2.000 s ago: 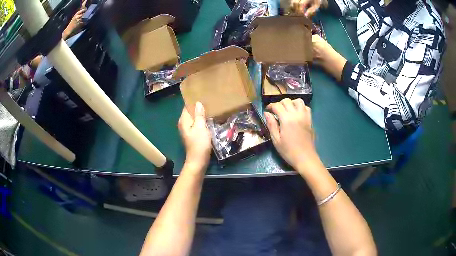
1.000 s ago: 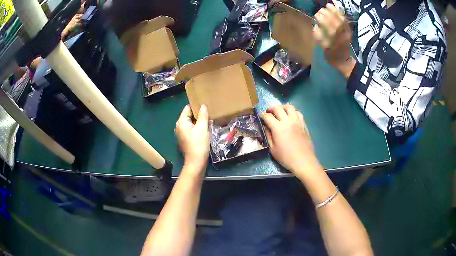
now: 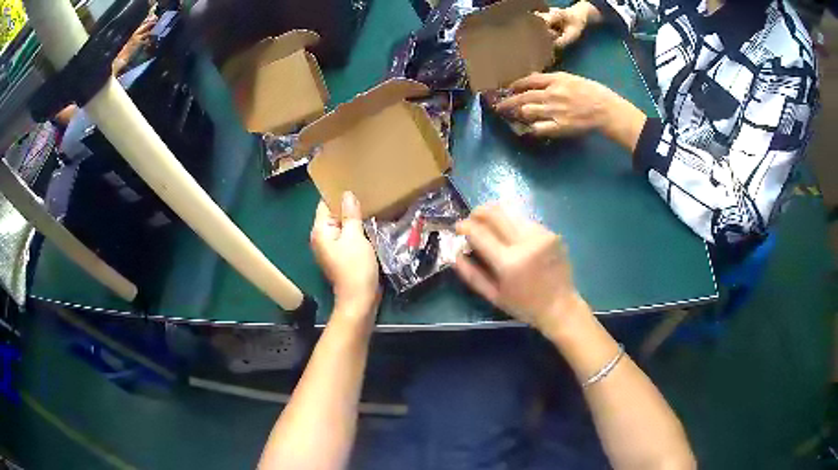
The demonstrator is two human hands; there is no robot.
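Note:
An open mailer box point(image 3: 379, 165), brown inside with its lid standing up, sits tilted near the table's front edge. Shiny clear polybags with red and black parts point(image 3: 418, 240) lie in its tray. My left hand point(image 3: 345, 252) grips the box's left side, thumb on the inside of the lid. My right hand point(image 3: 519, 262) is at the tray's right edge, its fingers bent over the bagged parts and slightly blurred. Whether its fingertips pinch anything is hidden.
Another open mailer box point(image 3: 283, 92) stands behind at left. A co-worker's hands point(image 3: 560, 106) hold an open box point(image 3: 505, 46) at the back. Dark boxes with bags point(image 3: 432, 55) lie beside it. A cream pipe point(image 3: 184, 188) slants across the left. The green table point(image 3: 606, 248) ends in front of me.
The held box has turned counterclockwise and shifted slightly left. My right hand has moved from the box's side to over the tray's right edge. The co-worker's box has moved back, with both hands on it.

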